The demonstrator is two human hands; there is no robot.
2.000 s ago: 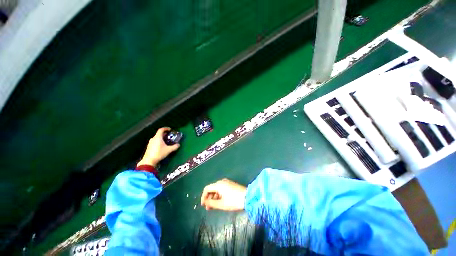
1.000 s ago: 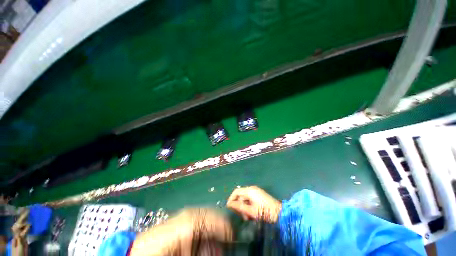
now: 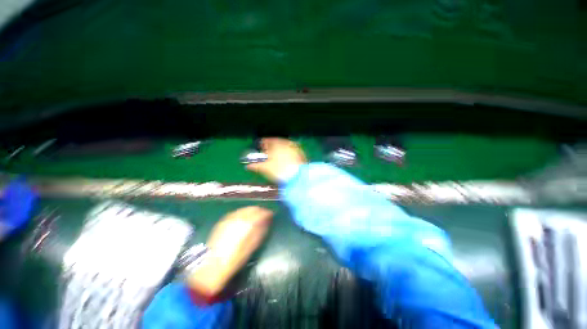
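Note:
My right hand (image 3: pixel 280 159) reaches over the edge rail onto the green belt, with its fingers around a phone half-assembly (image 3: pixel 255 157) whose silver end shows at the fingertips. More phone half-assemblies lie on the belt: one (image 3: pixel 186 150) to the left, and two to the right of my hand, the nearer (image 3: pixel 342 155) and the farther (image 3: pixel 390 153). My left hand (image 3: pixel 235 247) is over the bench, blurred, beside a small pile of silver components (image 3: pixel 192 256). Whether it holds anything cannot be told.
A white component tray (image 3: pixel 125 247) lies on the bench at left. A white foam tray (image 3: pixel 547 257) with dark strips is at right. The chipped edge rail (image 3: pixel 450 192) divides bench and belt. Something blue (image 3: pixel 17 204) is at the far left.
The view has turned and is blurred. My right hand has moved from the bench to a phone half-assembly on the belt. My left hand has gone from the belt to above the bench.

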